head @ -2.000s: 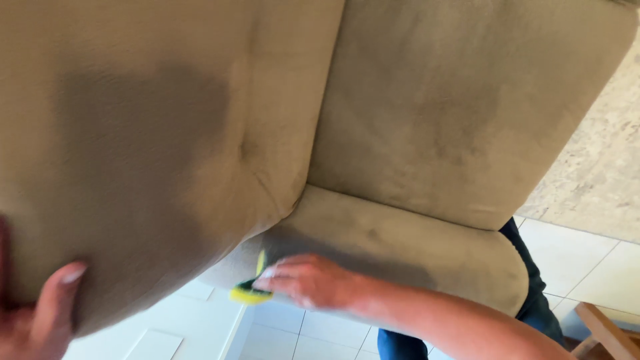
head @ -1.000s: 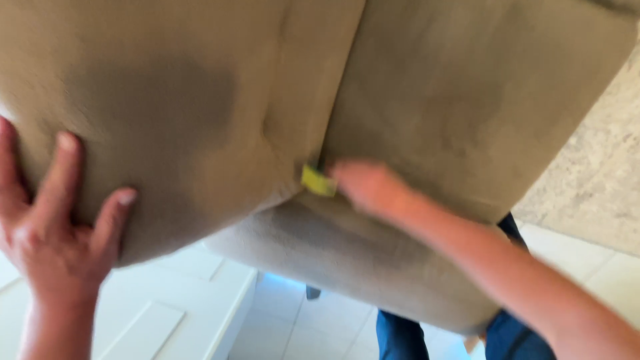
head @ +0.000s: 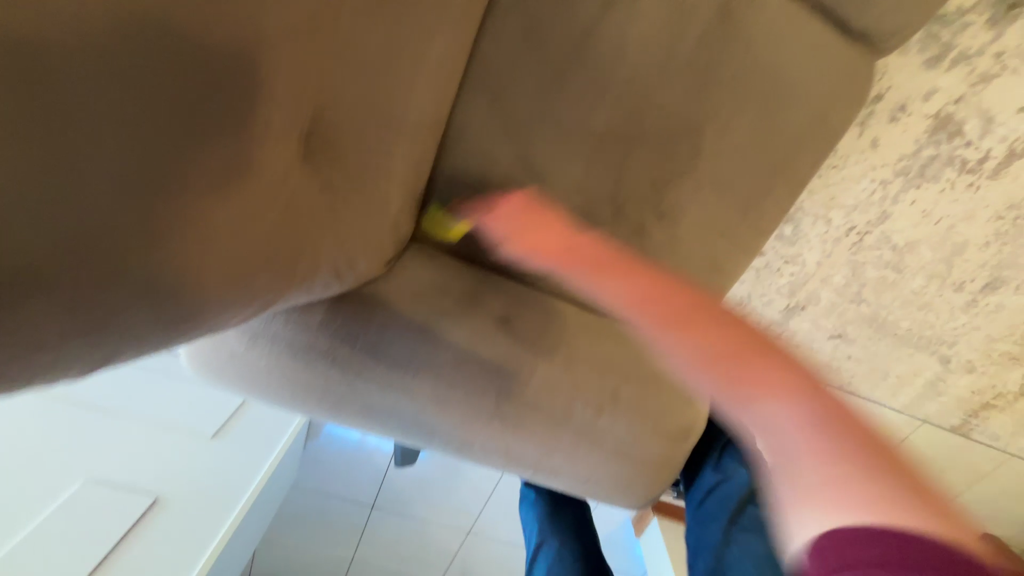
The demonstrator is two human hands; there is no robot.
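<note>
My right hand [head: 512,224], blurred, grips a yellow sponge [head: 445,225] against the beige sofa's seat cushion [head: 624,120], in the corner where the backrest cushion [head: 344,160] and the armrest [head: 480,344] meet. The backrest cushion at left carries a large dark patch, and darker marks show on the armrest too. My left hand is out of the frame.
A white panelled piece of furniture [head: 120,456] stands at lower left. Light floor tiles [head: 432,512] lie below the armrest, with my legs in blue trousers [head: 560,528] close to it. A mottled rug [head: 904,264] spreads at right.
My right hand has moved with the sponge from the armrest's far end up to the inner corner. My left hand, earlier resting on the left cushion, has gone out of view. The view sits closer.
</note>
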